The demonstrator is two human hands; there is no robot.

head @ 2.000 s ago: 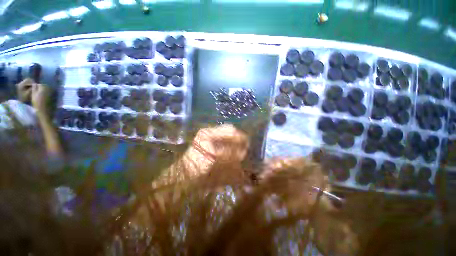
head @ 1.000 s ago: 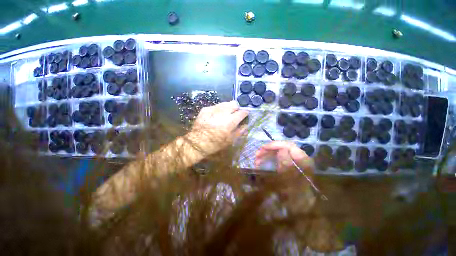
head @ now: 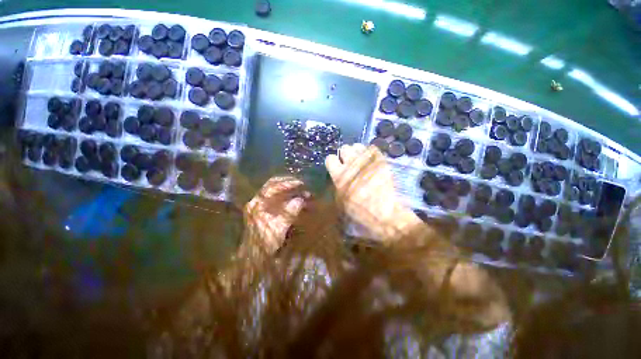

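Observation:
My right hand (head: 362, 184) reaches in from the lower right, its fingertips at the right edge of a loose heap of tiny glittering parts (head: 309, 144). Whether its fingers pinch something cannot be told. My left hand (head: 275, 210) is just below the heap with curled fingers, partly behind blurred hair; what it holds is hidden. The heap lies on a grey-green base tray (head: 270, 91) between two clear compartment trays. The right compartment tray (head: 406, 181) and the left compartment tray (head: 53, 77) hold groups of round black parts (head: 214, 87).
A single black part (head: 263, 8) and small brass-coloured pieces (head: 367, 27) lie on the green bench (head: 309, 28) beyond the trays. A dark rectangular object (head: 606, 219) is at the right tray's far end. Hair blocks the lower view.
The view has shifted and tilted. My left hand has left the right tray and is below the heap. My right hand has moved from the right tray to the heap. The thin tool no longer shows.

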